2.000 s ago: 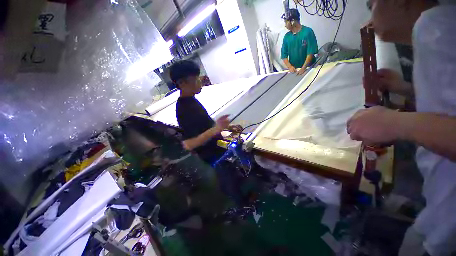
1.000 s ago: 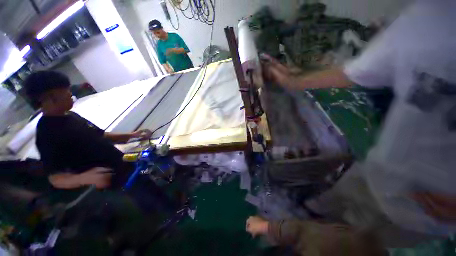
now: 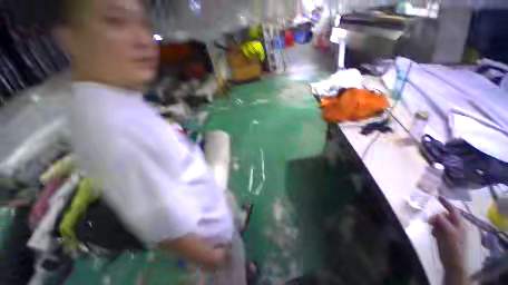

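Note:
A hand, which looks like my right hand (image 3: 449, 227), is at the lower right over the white table (image 3: 384, 161). It is blurred, and its forearm is cut off by the bottom edge. Its fingers are beside a clear plastic bottle or wrap (image 3: 428, 186) and a dark thin thing; whether it grips anything cannot be told. My left hand is not in view.
A person in a white shirt (image 3: 142, 161) stands close on the left. Orange cloth (image 3: 356, 104), white cloth (image 3: 342, 82) and a dark heap (image 3: 457, 161) lie on the table. A green floor aisle (image 3: 267, 133) runs between, with a pale roll (image 3: 217, 156) beside it.
The view has swung from the cutting table to an aisle and another table. The white-shirted person is now on the left. The hand is now at the lower right, over this table.

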